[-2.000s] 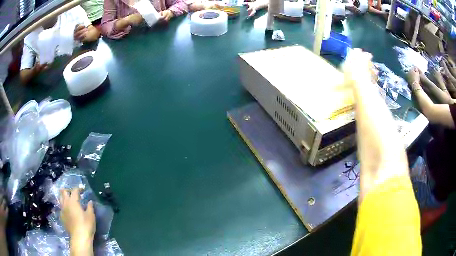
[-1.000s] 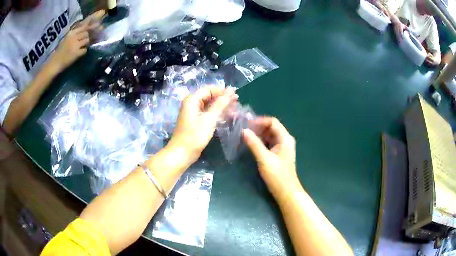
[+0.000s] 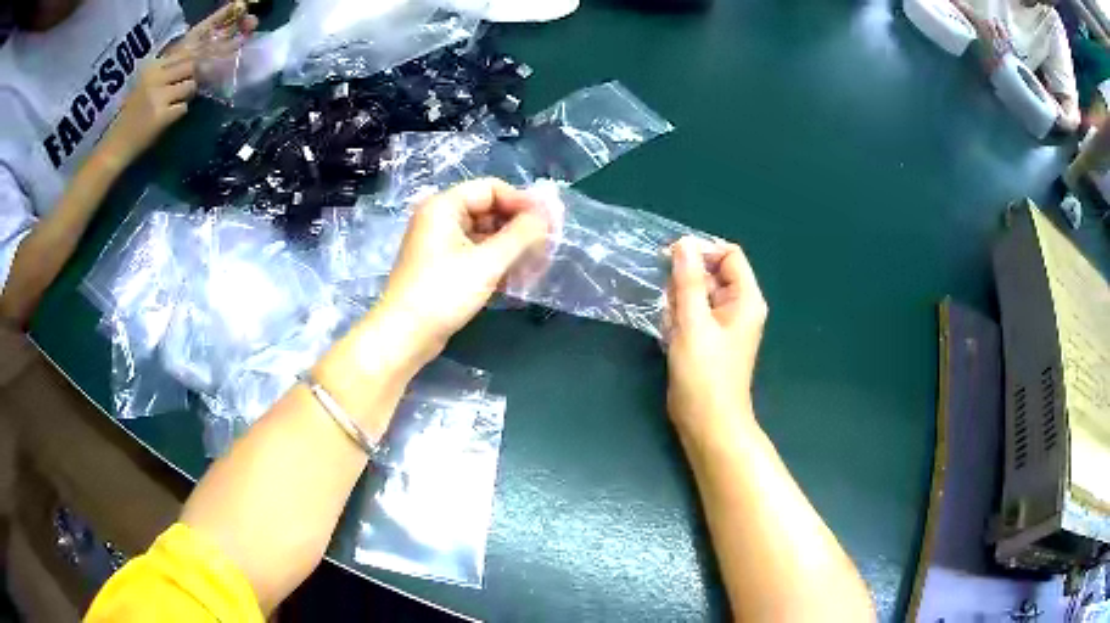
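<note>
My left hand [image 3: 457, 250] grips one end of a clear zip-lock bag [image 3: 605, 264]. My right hand [image 3: 716, 329] pinches the other end, so the bag is stretched between them above the green table. No dark coil shows in it. A flat zip-lock bag [image 3: 441, 487] lies below my left forearm. A whitish heap of zip-lock bags [image 3: 231, 298] lies to the left of my left hand. Another zip-lock bag [image 3: 599, 127] lies beyond my hands. The black cable pile [image 3: 319, 136], dotted with silvery plugs, lies behind the heap.
A large plastic bag [image 3: 377, 34] lies behind the cables. A coworker in a white printed T-shirt [image 3: 73, 97] sits at left, hands by a clear bag. A metal-cased unit [image 3: 1065, 389] and grey board [image 3: 962, 438] stand at right. Another person [image 3: 1029, 55] holds white rings at upper right.
Two seconds ago my hands were far apart, with my right arm reaching over the metal-cased unit. Since one second ago the crumpled bag has been spread out, and my right hand has moved right and up.
</note>
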